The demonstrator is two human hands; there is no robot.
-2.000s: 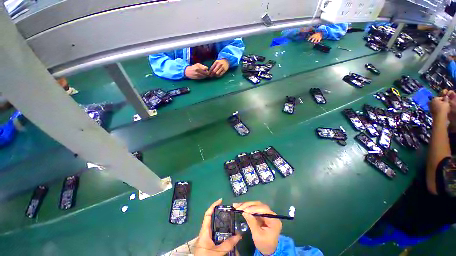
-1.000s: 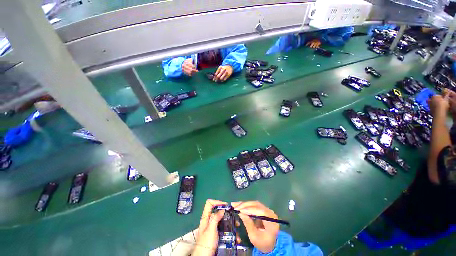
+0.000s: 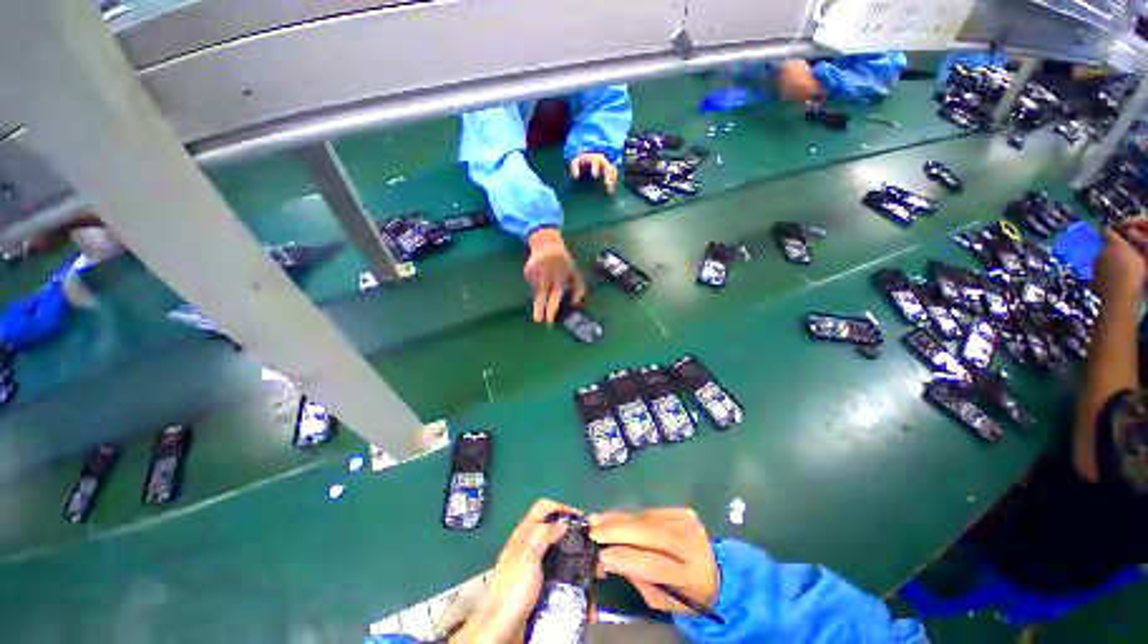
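Note:
My left hand point(image 3: 514, 581) holds an open phone point(image 3: 564, 591) upright at the bottom centre, its black end up and bright board below. My right hand point(image 3: 661, 554) holds dark tweezers point(image 3: 686, 601) that slant down to the right, its fingertips at the phone's top right edge. The tweezer tip is hidden by the fingers. A pale sticker sheet point(image 3: 428, 610) lies partly under my left hand. A short row of open phones point(image 3: 633, 413) lies beyond my hands, and a single open phone point(image 3: 466, 481) lies left of them.
A grey slanted post point(image 3: 252, 252) stands at left, with white bits point(image 3: 336, 491) by its foot. The belt point(image 3: 453, 340) carries spaced phones. A large phone pile point(image 3: 995, 308) lies at right beside a person's arm point(image 3: 1098, 365). A person opposite reaches a hand point(image 3: 551, 277) onto the belt.
My right hand's tweezers have tilted steeper, and the held phone shows its bright board more. The person opposite has reached onto the belt to a phone; another phone now lies beside it.

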